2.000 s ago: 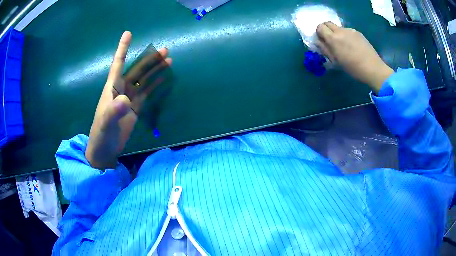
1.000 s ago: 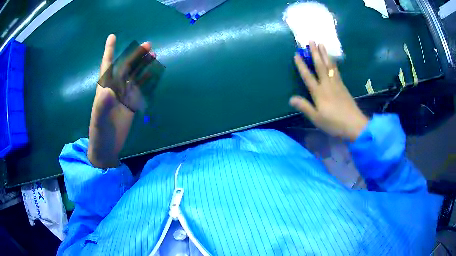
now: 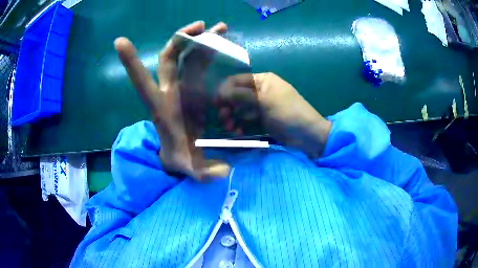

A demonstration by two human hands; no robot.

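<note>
A smoky see-through glass plate (image 3: 217, 89) stands raised above the bench's front edge, between my hands. My left hand (image 3: 170, 99) is behind and around its left side, with the forefinger stretched out and the thumb below. The plate's edges and the hand are blurred. My right hand (image 3: 278, 104) is at the plate's right side, its fingers showing darkly through the glass; whether they pinch a small piece cannot be told.
A whitish bag (image 3: 381, 47) with blue pads (image 3: 372, 72) at its mouth lies on the green bench at right. A grey-blue plate (image 3: 275, 4) with blue corners is at the top. A blue bin (image 3: 42, 65) stands at left. Tape strips (image 3: 454, 108) hang at the right edge.
My right hand has moved from the bag to the glass plate. My left hand and the plate have come right and appear larger. The view has shifted, showing more of the blue bin.
</note>
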